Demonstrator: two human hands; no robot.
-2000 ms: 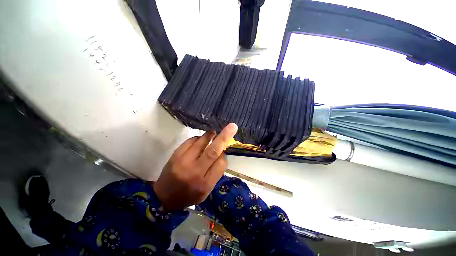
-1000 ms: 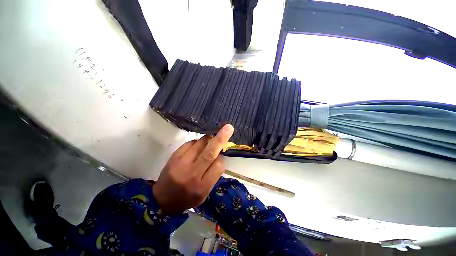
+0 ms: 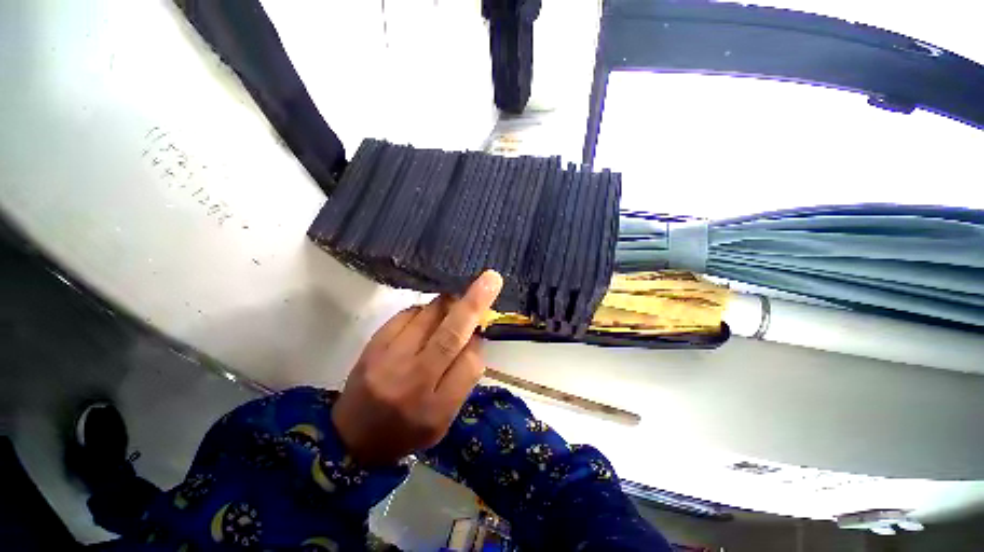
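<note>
A thick stack of black panels (image 3: 464, 221) stands in the middle, its thin layers side by side. My left hand (image 3: 415, 372) is at the stack's lower edge, back towards me. One extended finger lies against the panel edges and the others are curled. Whether they grip a panel is hidden. Yellow material (image 3: 664, 305) lies on a dark layer under and to the right of the stack. My right sleeve (image 3: 540, 464) shows behind my left wrist, but my right hand is hidden.
The white table (image 3: 755, 399) has handwritten marks at left. A thin brown strip (image 3: 561, 397) lies in front of the stack. A gathered grey-green curtain (image 3: 842, 259) hangs by the window at right. A dark frame bar (image 3: 270, 92) stands at upper left. A shoe (image 3: 103, 431) shows at lower left.
The stack has shifted left in view and against the yellow material, more of which now shows. My left hand stays almost at the same place in the picture, now nearer the stack's right end.
</note>
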